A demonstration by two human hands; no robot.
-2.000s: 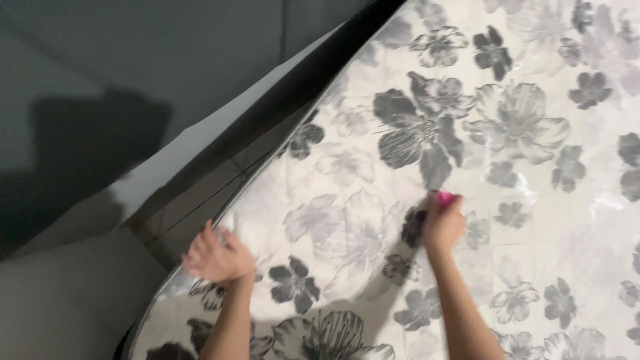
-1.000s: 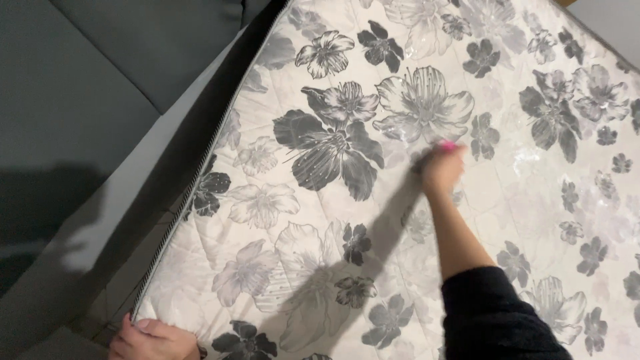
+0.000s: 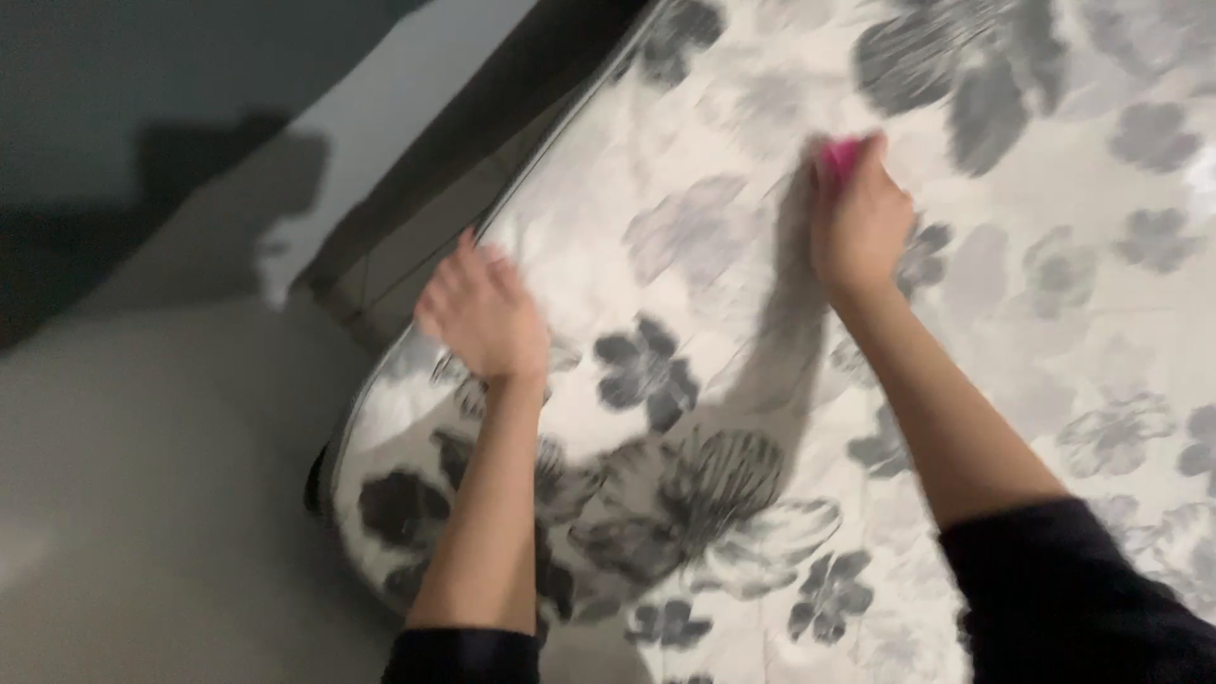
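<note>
A mattress with a grey and white floral cover (image 3: 703,380) fills the middle and right of the view, with a piped edge along its left side. My left hand (image 3: 489,309) lies at that edge near the rounded corner, fingers spread, blurred, with nothing seen in it. My right hand (image 3: 863,214) is farther in over the cover, its fingers closed on a small pink object (image 3: 842,160) that is mostly hidden by the hand; its kind cannot be told. A shadow falls on the cover beside my right hand.
A dark grey surface (image 3: 95,76) stands at the upper left, with a pale strip (image 3: 380,104) beside it. Between this strip and the mattress is a narrow gap showing tiled floor (image 3: 380,275). A plain grey surface (image 3: 171,494) lies at the lower left.
The view has shifted toward the mattress's near left corner. My left hand, gripping the edge one second ago, now has its fingers spread. The pink object remains in my right hand.
</note>
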